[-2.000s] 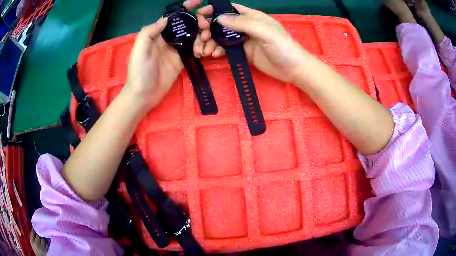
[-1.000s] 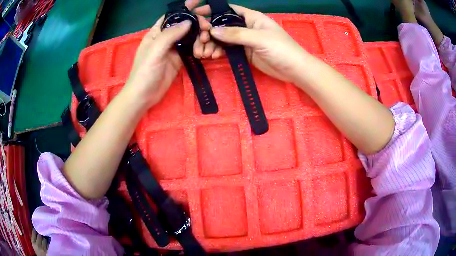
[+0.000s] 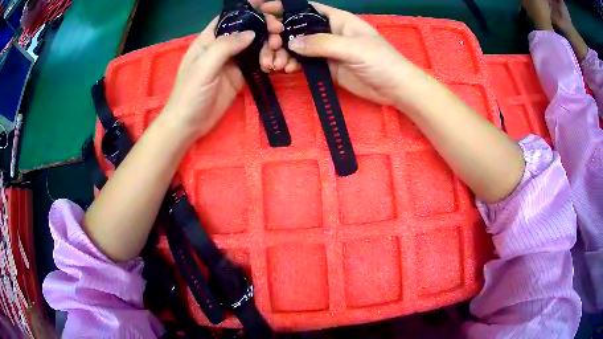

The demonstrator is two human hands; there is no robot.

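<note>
My left hand [image 3: 215, 73] holds a black smartwatch [image 3: 239, 22], its thumb on the round screen. My right hand [image 3: 350, 56] holds a second black smartwatch [image 3: 307, 24], its thumb also on the screen. Both screens show small white marks, too small to read. The watches are side by side at the top of the view, and my fingertips meet between them. Their long black straps hang down over the red foam tray [image 3: 294, 232]. The upper strap parts are cut off by the picture's top edge.
Several black watches [image 3: 205, 255] lie along the tray's left side, partly behind my left forearm. A green mat [image 3: 66, 99] is at the left, with a red tray of pale strips [image 3: 16, 255] below. At the right are another red tray [image 3: 519, 86] and a person's pink striped sleeve [image 3: 562, 112].
My left thumb has moved down onto its watch's screen. The white text lines on both screens have given way to other small marks. Both hands stay in nearly the same place.
</note>
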